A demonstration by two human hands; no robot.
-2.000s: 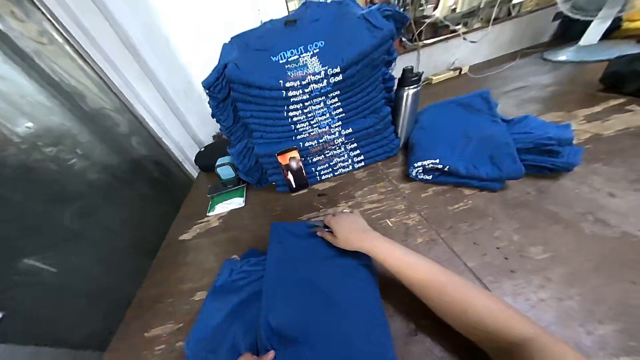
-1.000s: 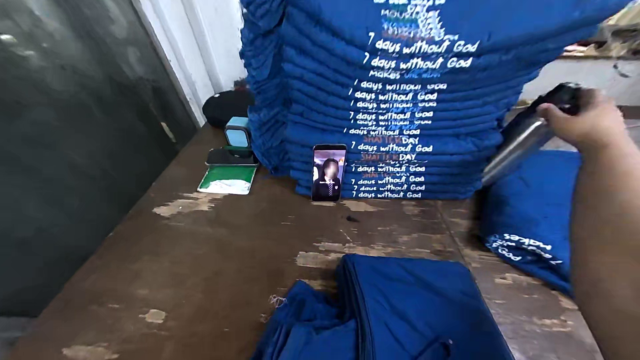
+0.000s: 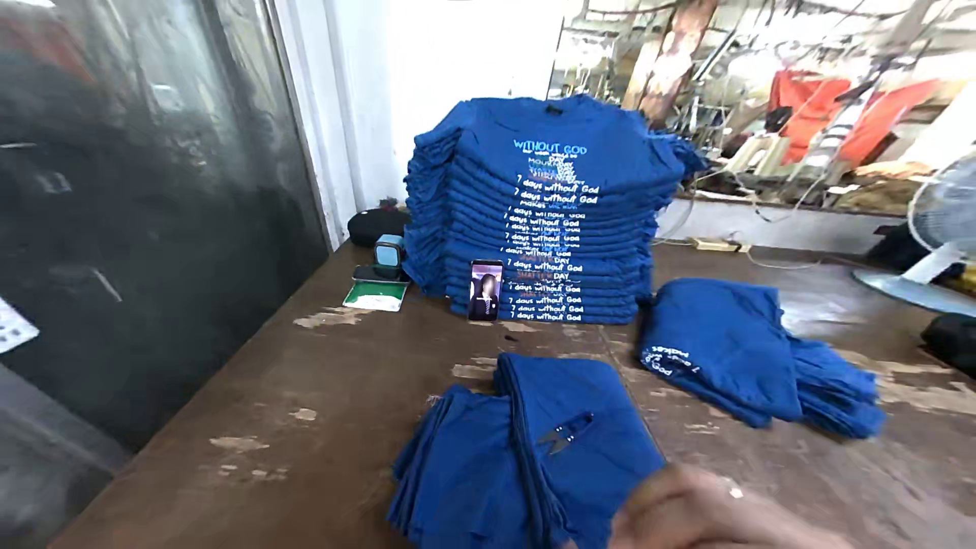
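A blurred hand, seemingly my right hand point(image 3: 709, 512), is at the bottom edge, over the near right corner of a folded stack of blue shirts point(image 3: 587, 381). Its fingers are partly cut off, so whether it holds anything cannot be told. My left hand is out of view. Thread snips point(image 3: 566, 433) with a dark blue handle lie on the folded stack, blades pointing left and toward me. Behind stands a tall pile of printed blue T-shirts point(image 3: 564, 229). More folded blue shirts point(image 3: 717, 343) lie at the right.
A smartphone point(image 3: 485, 290) leans upright against the tall pile. Left of it are a small blue-faced device point(image 3: 389, 250), a green-and-white card point(image 3: 375, 295) and a black rounded item point(image 3: 377, 226). A white fan point(image 3: 945, 229) stands at the right edge of the worn brown table point(image 3: 305, 473).
A second ago my right hand gripped the metal bottle beside the tall pile; the bottle is now out of view. The hand is at the bottom edge. The view has tilted and shifted.
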